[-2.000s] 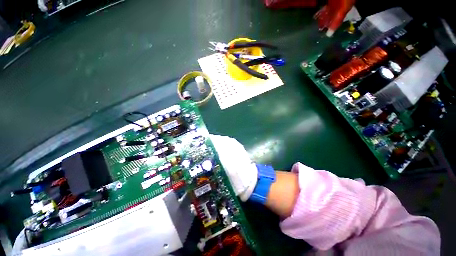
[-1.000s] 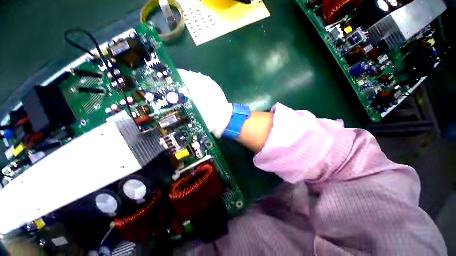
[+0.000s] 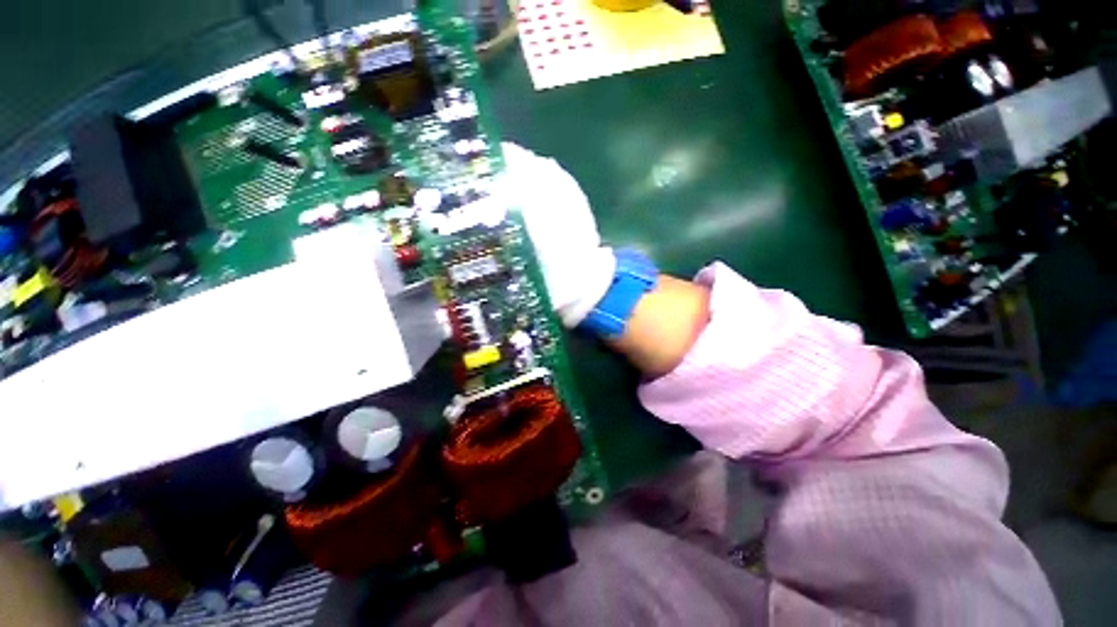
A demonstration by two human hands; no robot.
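A large green power board (image 3: pixel 257 208) fills the left half of the view, component side up. It carries a long silver-white heatsink (image 3: pixel 208 355), copper-red wound inductors (image 3: pixel 508 447), round pale-topped capacitors (image 3: pixel 369 434) and a black block (image 3: pixel 116 184). My right hand (image 3: pixel 559 233), in a white glove with a blue wrist strap, grips the board's right edge; its fingertips are hidden by the board. A blurred skin-coloured patch at the bottom left corner looks like part of my left wrist; the left hand itself cannot be made out.
A second similar board (image 3: pixel 906 184) lies on the green mat (image 3: pixel 698 159) at the right. A white sheet with red dots (image 3: pixel 613 49) lies at the top, with part of a yellow round item on it. A grey frame shows below the mat's edge at the right.
The view has moved down and closer to the held board; the cutters have left the picture. Since one second ago the board sits slightly higher and further right. My right hand keeps its grip.
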